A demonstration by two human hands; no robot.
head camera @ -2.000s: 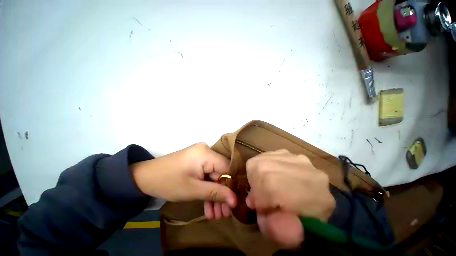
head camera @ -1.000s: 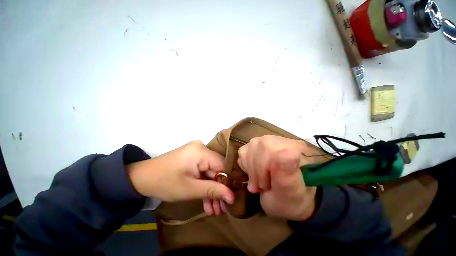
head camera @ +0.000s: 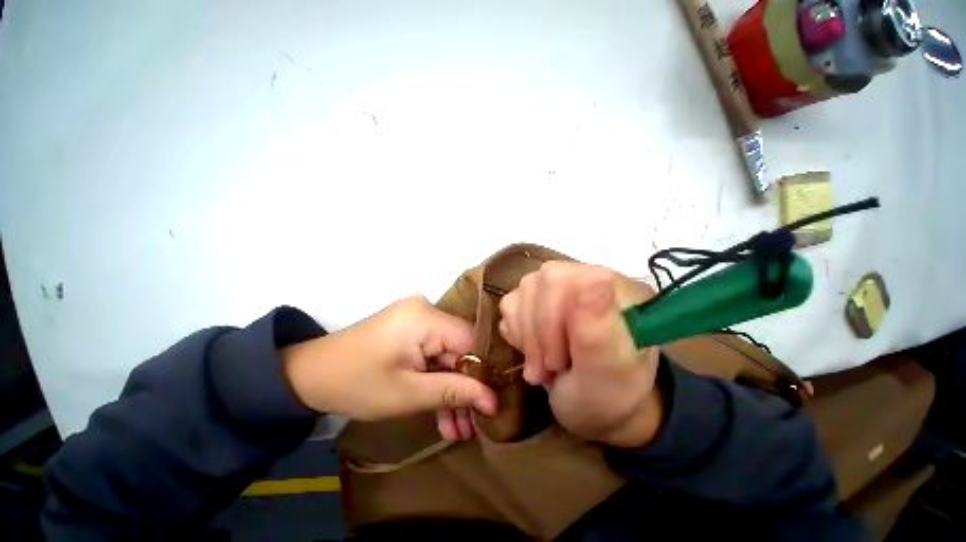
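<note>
A tan-brown bag [head camera: 561, 471] lies with its mouth open at the table's front edge. My left hand [head camera: 397, 365] pinches the bag's ring tab at the rim, with the gold ring [head camera: 469, 363] beside the thumb. My right hand [head camera: 583, 344] is closed round an awl with a thick green handle [head camera: 726, 302]. Its thin shaft points left to the tab by the ring; its very tip cannot be made out. A black cord [head camera: 699, 259] is looped round the handle's end.
A red tape-wrapped can [head camera: 765, 64] holds a silver-capped bottle at the upper right. A flat wooden-handled tool [head camera: 726, 79] lies beside it. Two yellowish blocks [head camera: 806, 201] [head camera: 869, 305] lie below on the white table [head camera: 297, 191]. More brown bag material [head camera: 884, 418] is at the right.
The green handle has swung up from low right, and its end is now raised higher, over the table's edge. My left hand has stayed on the ring tab. The view has shifted slightly.
</note>
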